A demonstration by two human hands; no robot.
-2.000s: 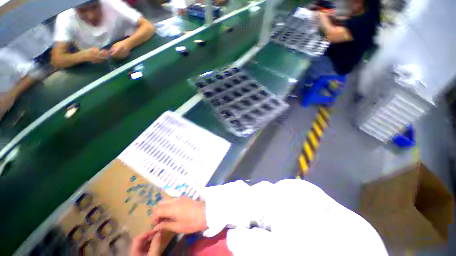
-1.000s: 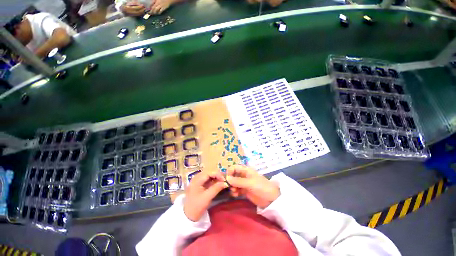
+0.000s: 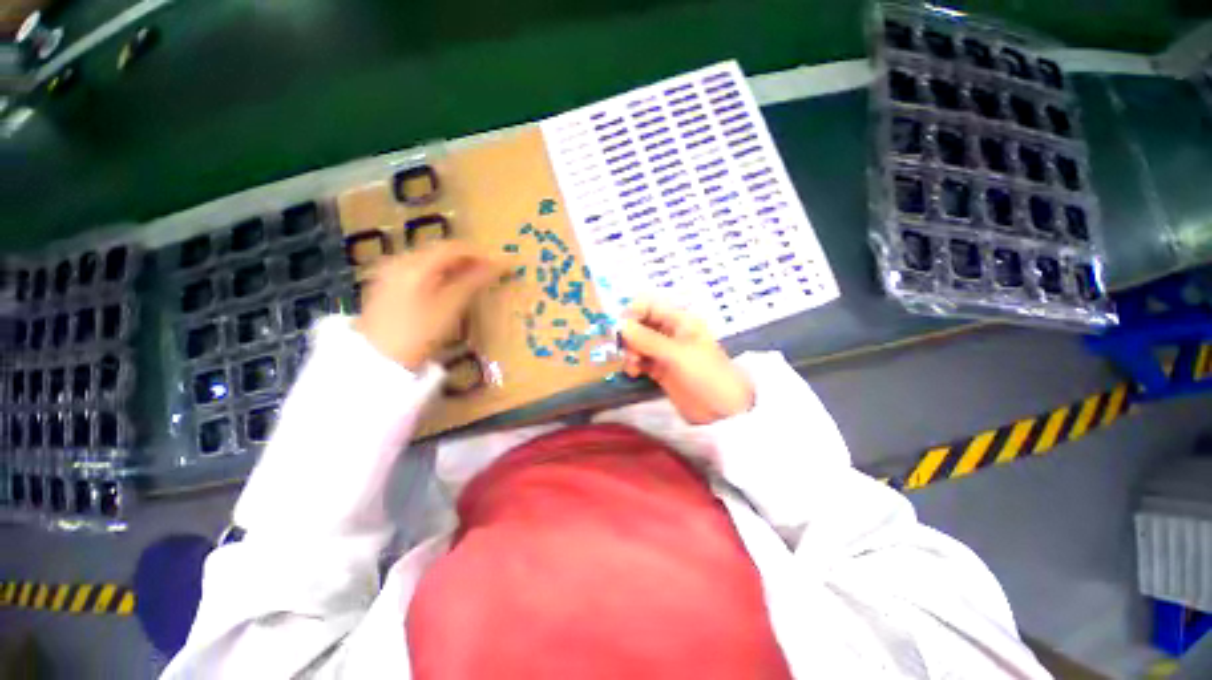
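Note:
My left hand (image 3: 425, 303) is blurred over the right columns of the clear blister tray (image 3: 186, 339), hiding some black frames; whether it holds one I cannot tell. A black housing frame (image 3: 415, 185) sits in a top pocket, over the brown cardboard (image 3: 512, 166). My right hand (image 3: 685, 361) is at the lower left corner of the white adhesive sheet (image 3: 798, 246), thumb and fingertips close together; anything between them is too small to tell. Small blue pieces (image 3: 564, 282) lie scattered on the cardboard between my hands, some reaching the sheet's edge.
Filled blister tray stacks stand at far left (image 3: 60, 385) and at right (image 3: 990, 173). The green conveyor belt (image 3: 532, 53) runs behind the bench. A blue stool (image 3: 1156, 352), a dark blue round stool (image 3: 173, 591) and yellow-black floor tape (image 3: 1023, 432) show below.
My hands were together around a small dark piece at the bench's front edge. They are now apart, the left over the tray, the right by the sheet's corner. The view has tilted down.

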